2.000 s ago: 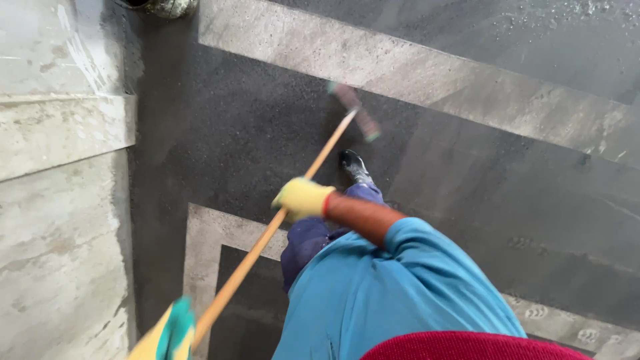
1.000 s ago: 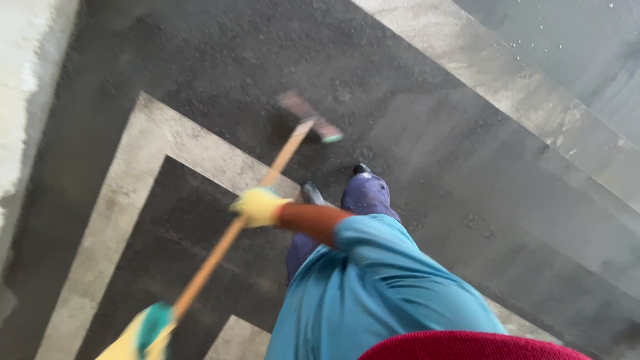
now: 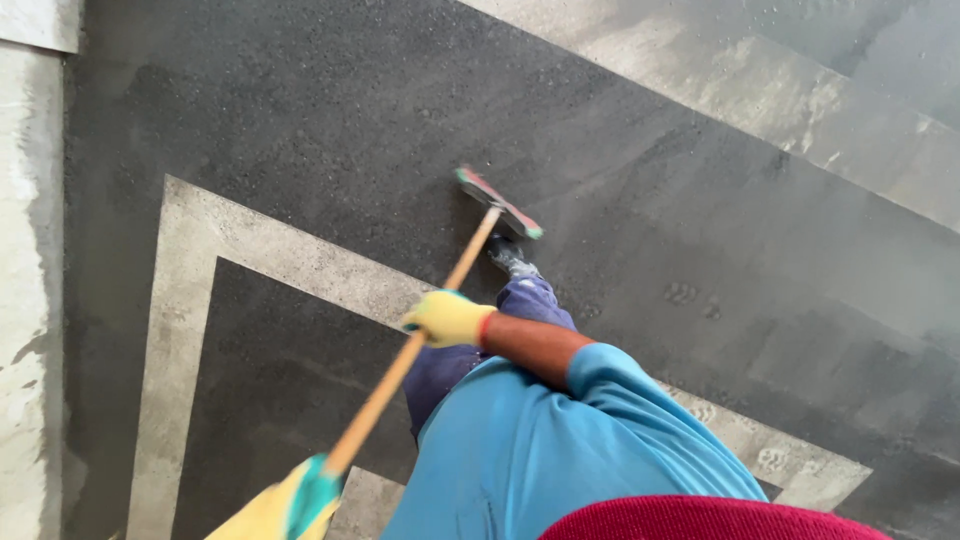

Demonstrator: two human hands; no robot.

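A push broom's wooden handle (image 3: 379, 397) runs diagonally across the view from lower left to its head. Its red broom head with green ends (image 3: 499, 202) is on the dark floor, just beyond a boot (image 3: 510, 251) dusted white. My right hand (image 3: 448, 319), in a yellow work glove, is closed around the middle of the handle. At the bottom left edge, my left hand (image 3: 296, 499) in a yellow and teal glove grips the upper end of the handle, partly cut off by the frame. The bristles are hidden.
Dark, gritty floor (image 3: 337, 97) carries pale bands, one angular (image 3: 184, 300) and one running along the upper right (image 3: 675, 60). A rough, pale wall (image 3: 26, 262) stands along the left edge. Shoe prints (image 3: 681, 292) mark the floor to the right.
Both hands keep hold of the handle while it moves. The broom head is now close to the boot. The view has shifted and turned over the floor.
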